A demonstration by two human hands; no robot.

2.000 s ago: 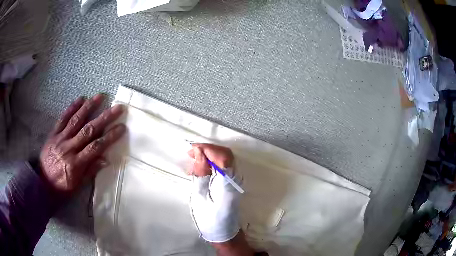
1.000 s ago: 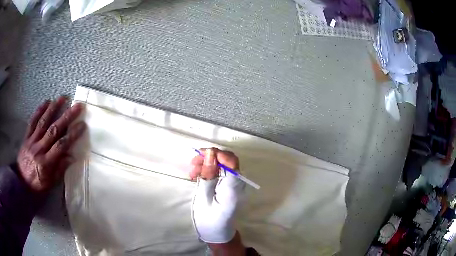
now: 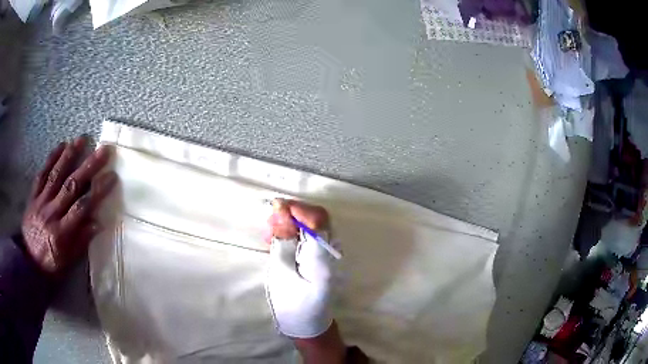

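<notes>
A cream garment panel (image 3: 398, 263) with sewn seams lies flat; its lower part runs out of the picture. My left hand (image 3: 67, 206), bare, rests flat on the panel's left edge, fingers spread. My right hand (image 3: 298, 263), in a white fingerless glove, holds a blue-purple marking pen (image 3: 312, 235) with a pale end. The pen's tip is at the cloth below the long upper seam, near the middle. The wrist side of my right hand covers part of the panel.
The grey speckled table (image 3: 341, 106) bears white cloth or paper (image 3: 117, 8) at the top left. A perforated sheet (image 3: 476, 32), purple cloth (image 3: 497, 11) and a paper pile (image 3: 561, 64) are at the top right. Mixed heaped items (image 3: 590, 306) lie beyond the right edge.
Over two seconds the panel and my left hand have shifted left in the picture, as have the table items. Since one second ago, my right hand with the pen has moved slightly up and left.
</notes>
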